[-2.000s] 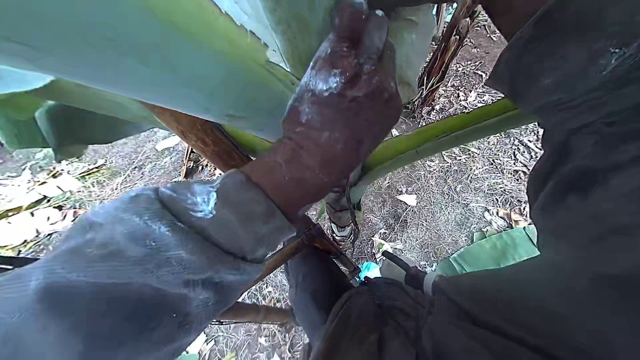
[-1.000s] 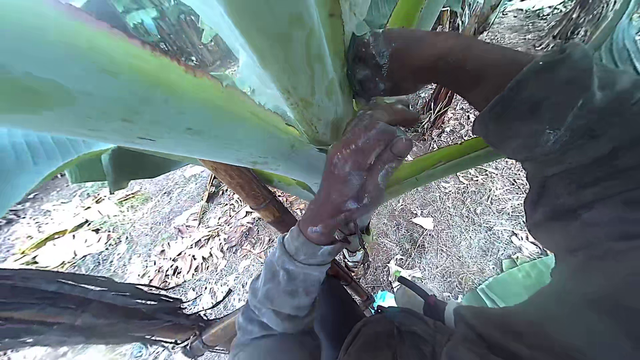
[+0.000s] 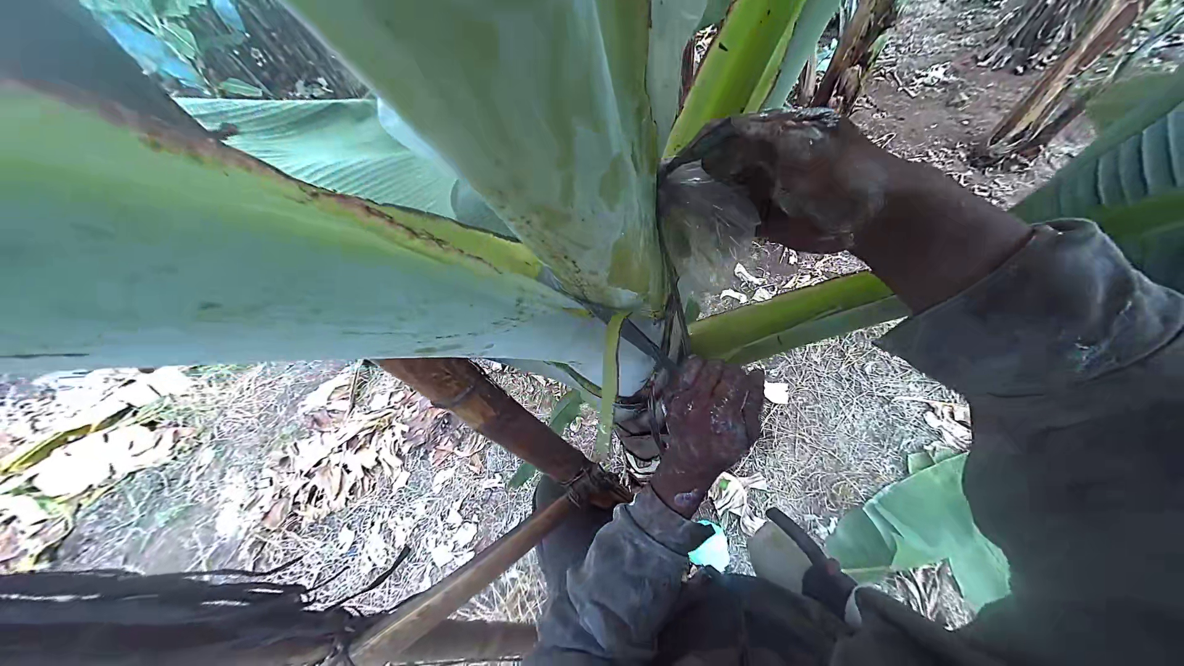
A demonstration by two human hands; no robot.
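Broad pale green banana leaf stalks (image 3: 573,157) converge at the top of the plant in the middle of the view. A narrow dark strip (image 3: 638,335) crosses their base and meets the closed fingers of my left hand (image 3: 708,425), low beside the stem. My right hand (image 3: 805,176), its wrist bent, is higher up and grips crumpled clear plastic film (image 3: 708,222) against the right side of the stalks. Its fingertips are partly hidden. A thin green strip (image 3: 610,384) hangs just left of my left hand. Whitish residue marks both hands.
Brown poles (image 3: 481,407) meet at a lashing left of the stem. A green leaf stalk (image 3: 795,319) juts right beneath my right forearm. A dark handle-like object (image 3: 797,536) lies by my body near a cut leaf piece (image 3: 925,518). Dry leaves (image 3: 351,444) litter the ground.
My hands were close together at the stalks; now my left hand is lower by the stem and my right is raised to its right. The clear film and dark strip have come into sight.
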